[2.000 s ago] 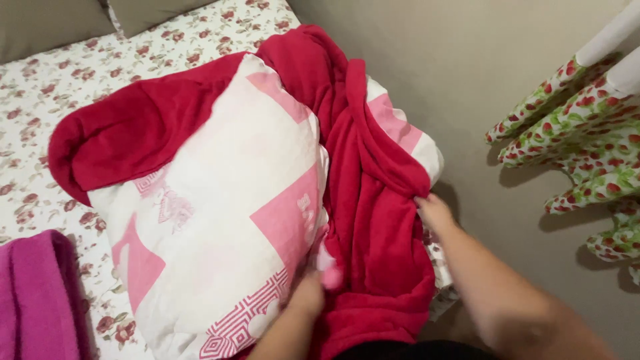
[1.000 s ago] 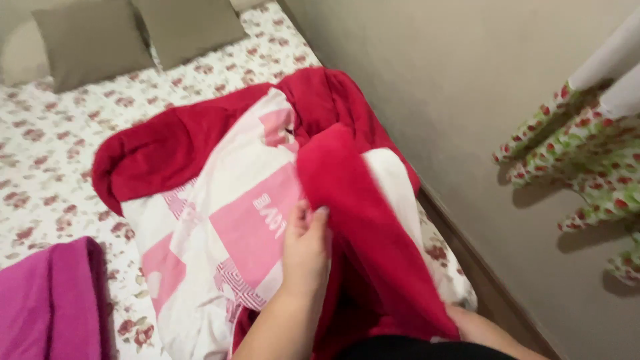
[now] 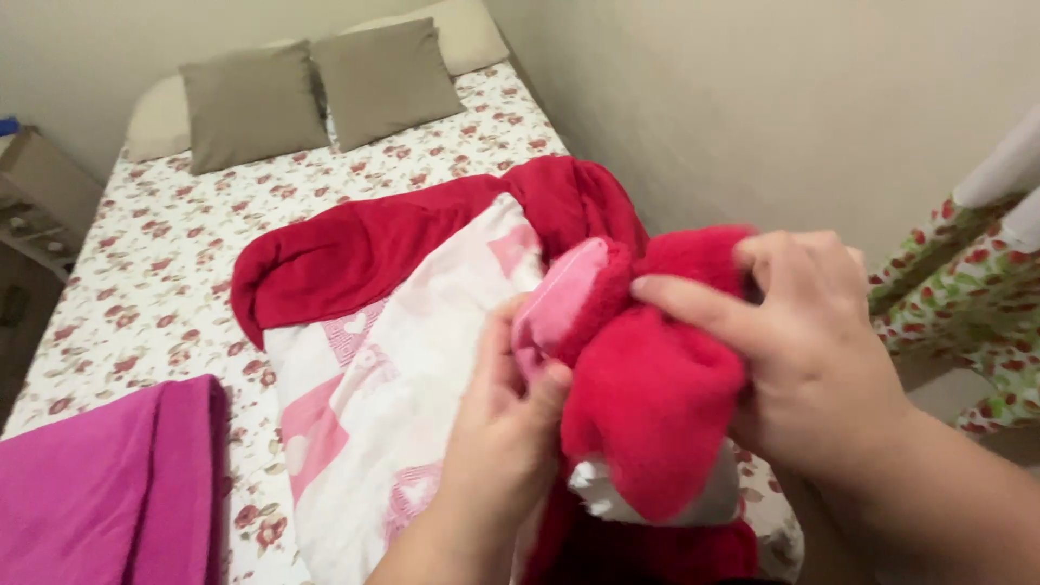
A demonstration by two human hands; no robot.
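My left hand [image 3: 512, 406] pinches a pink fabric edge [image 3: 561, 301] of the bedding between thumb and fingers. Close beside it, my right hand [image 3: 796, 333] grips a bunched part of the red plush blanket [image 3: 658, 398], raised above the bed. The rest of that blanket lies rumpled across the bed, curling around the far side of a white and pink patterned cover [image 3: 414, 357]. Some white fabric [image 3: 707, 487] shows beneath the raised red bunch. How the layers join between my hands is hidden by folds and fingers.
A folded magenta blanket [image 3: 89, 487] lies at the left on the floral bedsheet [image 3: 171, 284]. Two grey-brown cushions [image 3: 252, 106] rest against pale pillows at the bed's head. The wall [image 3: 731, 106] and a patterned curtain [image 3: 959, 309] stand at the right, a drawer unit [image 3: 49, 187] far left.
Both hands have come up and closer together, with bedding lifted between them. My left hand now pinches a pink edge. The view has shifted toward the bed's head.
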